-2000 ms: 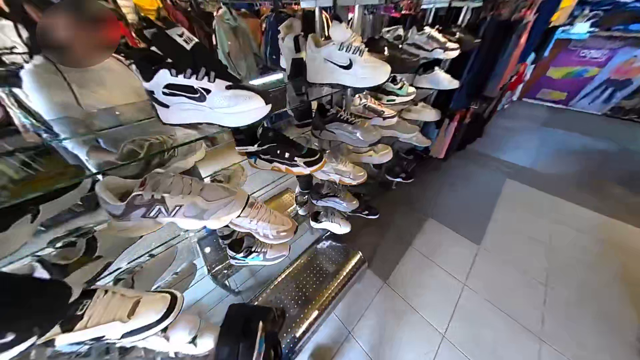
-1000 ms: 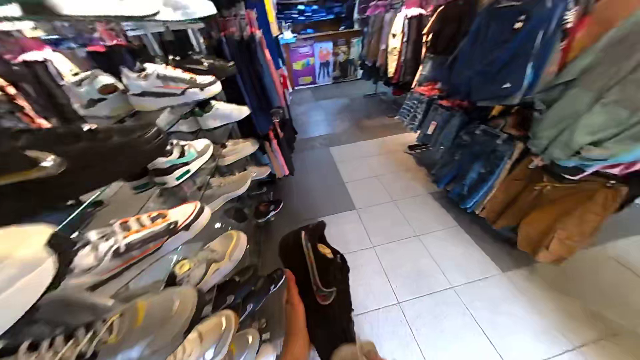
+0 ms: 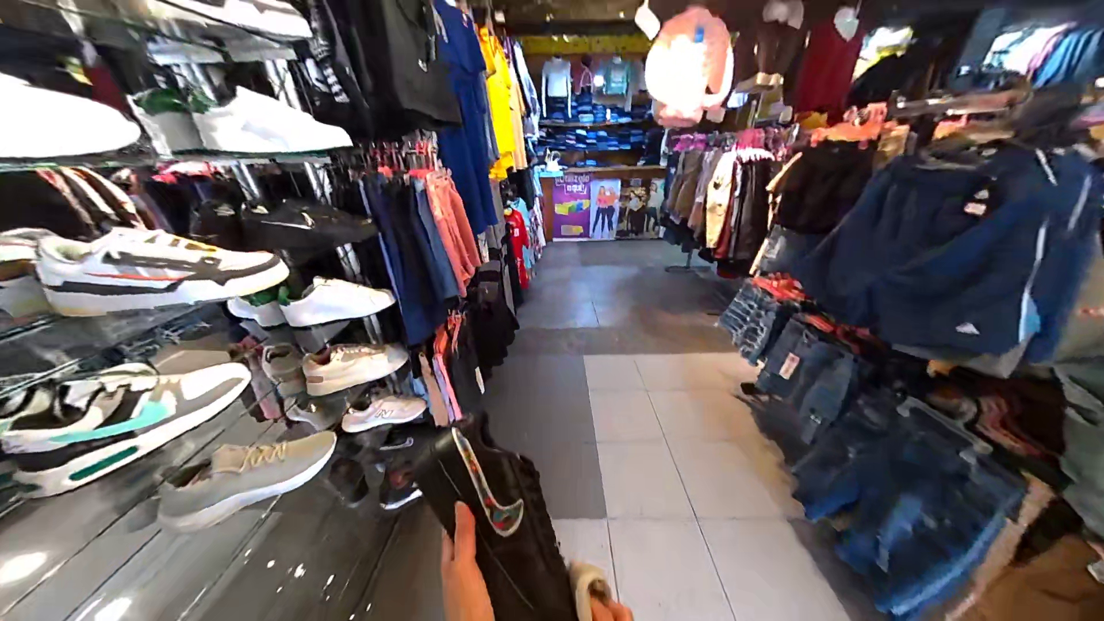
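Observation:
A black Nike sneaker (image 3: 496,526) with a multicoloured swoosh is at the bottom centre of the head view, tilted. My left hand (image 3: 464,565) grips its left side, fingers along the upper. At its lower right, my right hand (image 3: 611,609) shows only partly, by a beige cloth or cuff (image 3: 588,582); its hold on the shoe is mostly hidden. Left of the hands, shelves carry a beige sneaker (image 3: 250,474), a white, grey and teal sneaker (image 3: 129,423) and a white sneaker with black and orange trim (image 3: 159,269).
Clothes racks line both sides of the tiled aisle (image 3: 647,431). Denim shorts (image 3: 906,492) and a navy jacket (image 3: 940,250) hang at the right. Blue garments (image 3: 466,112) hang beyond the shoe shelves. A counter with posters (image 3: 604,207) stands at the far end.
The view has swung right from the shoe shelves to the aisle. The black sneaker and a hand on it, absent from the oldest frame, show one second ago and now.

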